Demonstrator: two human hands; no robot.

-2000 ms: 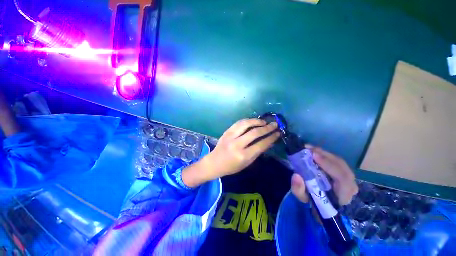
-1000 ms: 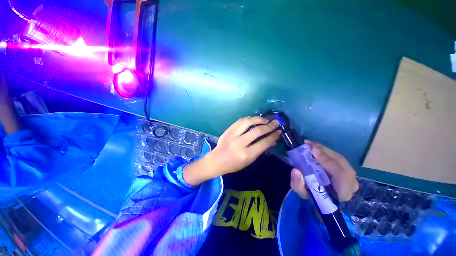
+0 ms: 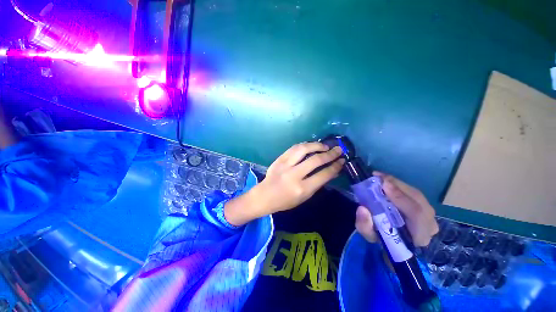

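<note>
A round black part (image 3: 331, 142) lies on the green mat near its front edge, mostly hidden by my left hand (image 3: 297, 177). The fingertips of my left hand hold it from the left. My right hand (image 3: 405, 210) is closed around the glue dispensing syringe (image 3: 385, 220), a thick black barrel with a lilac-white wrap. The syringe slants up and left, and its blue needle tip (image 3: 342, 146) is at the part, beside my left fingertips. Whether the tip touches the part cannot be told.
A blister tray (image 3: 207, 173) is at lap left; another with black parts (image 3: 472, 256) is at right. A cardboard sheet (image 3: 509, 152) lies right. A gooseneck lamp (image 3: 61, 41) glares pink at upper left, near an orange fixture frame (image 3: 169, 42). Another person's blue sleeve (image 3: 58, 164) is at left.
The needle tip and syringe have shifted only slightly at the part. My left hand has stayed nearly still on it. The other person's arm at left has moved toward the left edge.
</note>
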